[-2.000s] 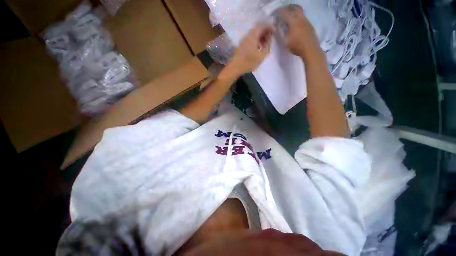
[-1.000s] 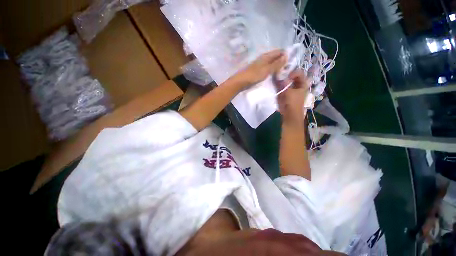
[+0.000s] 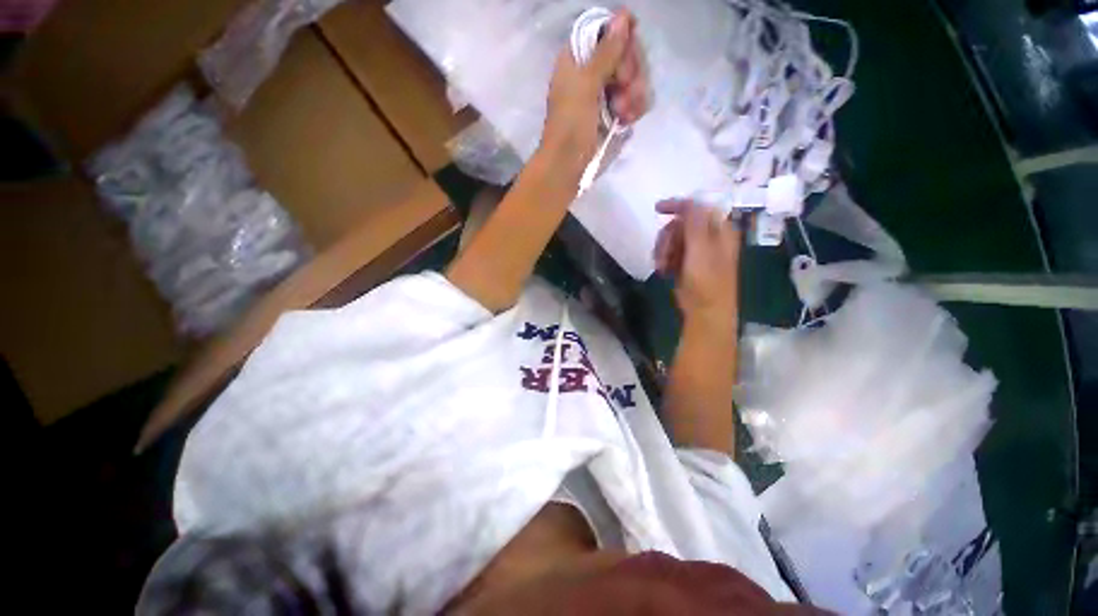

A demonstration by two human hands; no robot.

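Note:
My left hand is raised over the white paper and shut on a coiled white cord. One cord end hangs below the fist; whether an adapter block is in the fist is hidden. My right hand is to the right and nearer me, fingers apart, with nothing seen in it. It is beside the pile of unpacked adapters, whose white blocks and looped cords lie on the paper sheets and the green table.
An open carton stands at the left with bagged adapters in it. A stack of empty poly bags lies at the right. A crinkled clear bag is at the table's metal edge. A pale bar crosses at the right.
My left hand has moved up and away from my right hand with the coiled cord. My right hand has opened, apart from the cord. The view has shifted slightly.

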